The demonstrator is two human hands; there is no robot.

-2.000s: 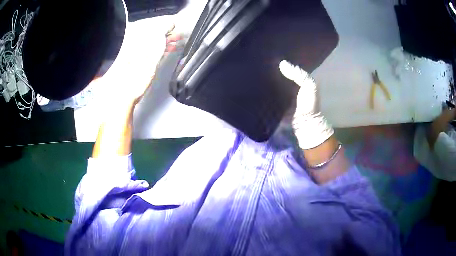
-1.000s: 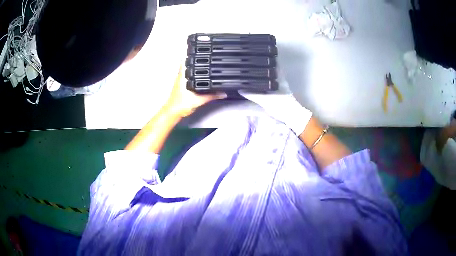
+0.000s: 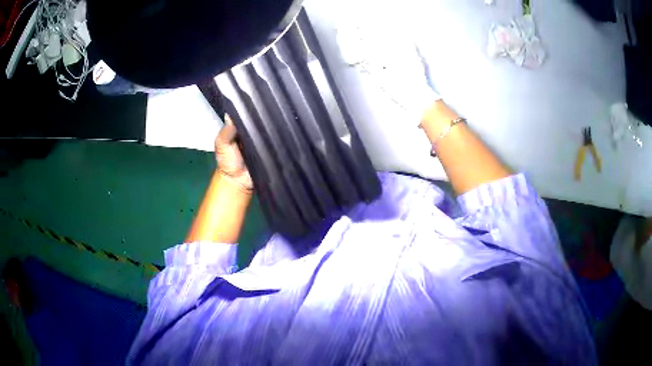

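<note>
A bundle of several black cases (image 3: 297, 132) is tilted in front of my chest, long ribbed edges facing up, its upper end partly hidden behind the lamp head. My bare left hand (image 3: 233, 159) grips the bundle at its left side; most of the fingers are hidden. My gloved right hand (image 3: 411, 82) is apart from the bundle, over the white tabletop to its right. Glare washes it out, so its fingers and anything in them cannot be made out.
A round black lamp head (image 3: 186, 36) is at the upper left, beside white cables (image 3: 53, 43). Crumpled white cloth (image 3: 516, 43) and yellow-handled nippers (image 3: 588, 156) lie on the white tabletop (image 3: 493, 136) at right. A person's sleeve (image 3: 633, 257) shows at the right edge.
The bundle has gone from level between both hands to tilted at the left, in my left hand. My right hand has let go and moved up and right. The view has shifted.
</note>
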